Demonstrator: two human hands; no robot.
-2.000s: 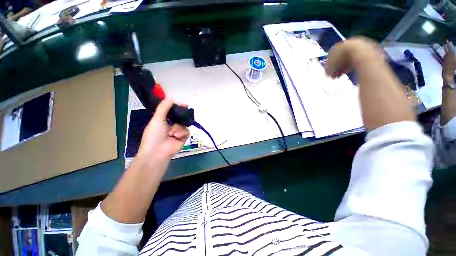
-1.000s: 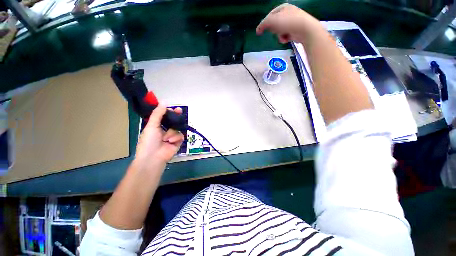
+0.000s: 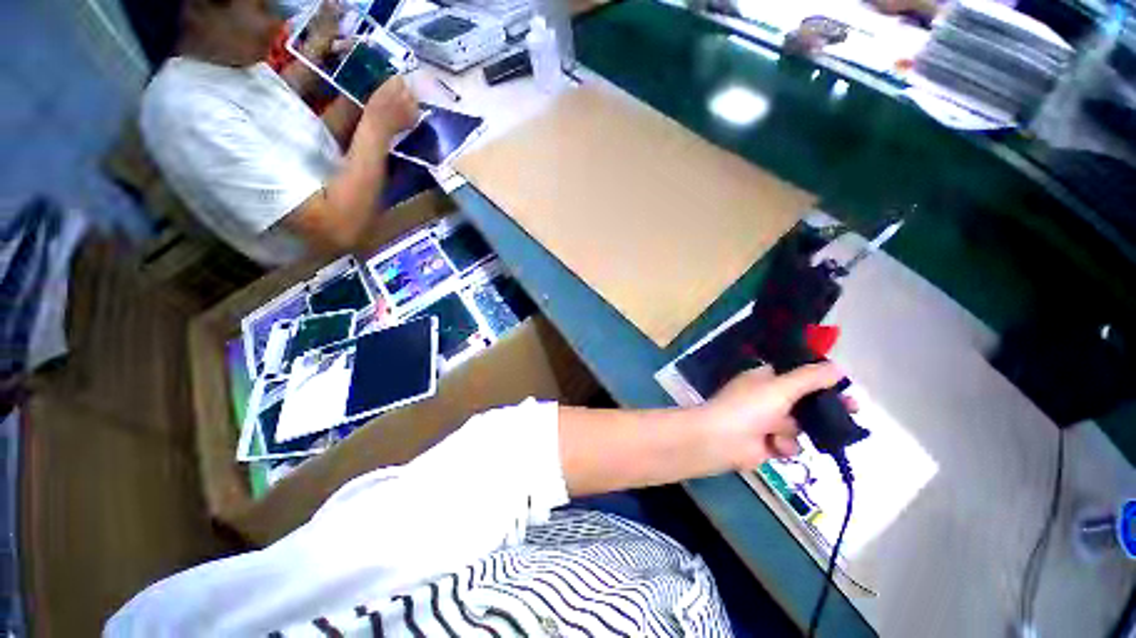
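Observation:
My left hand (image 3: 775,418) grips a black soldering gun (image 3: 804,318) with a red trigger. Its metal tip points up and away to the right, and its black cord hangs down from the handle. Below the gun, a screen unit (image 3: 877,480) lies on the pale board, its white half bright and its dark half partly hidden by the gun and hand. A small green circuit board (image 3: 792,484) with thin wires shows at the unit's near edge. My right hand is not in view.
An open carton (image 3: 498,386) of screen units stands below left. A cardboard sheet (image 3: 635,199) lies on the green bench. A person (image 3: 249,137) at upper left holds a unit. The solder spool (image 3: 1126,528) is cut off at the right edge.
The view has swung left, bringing the carton and the other person into sight. My right hand has left the picture. My left hand still holds the gun over the unit.

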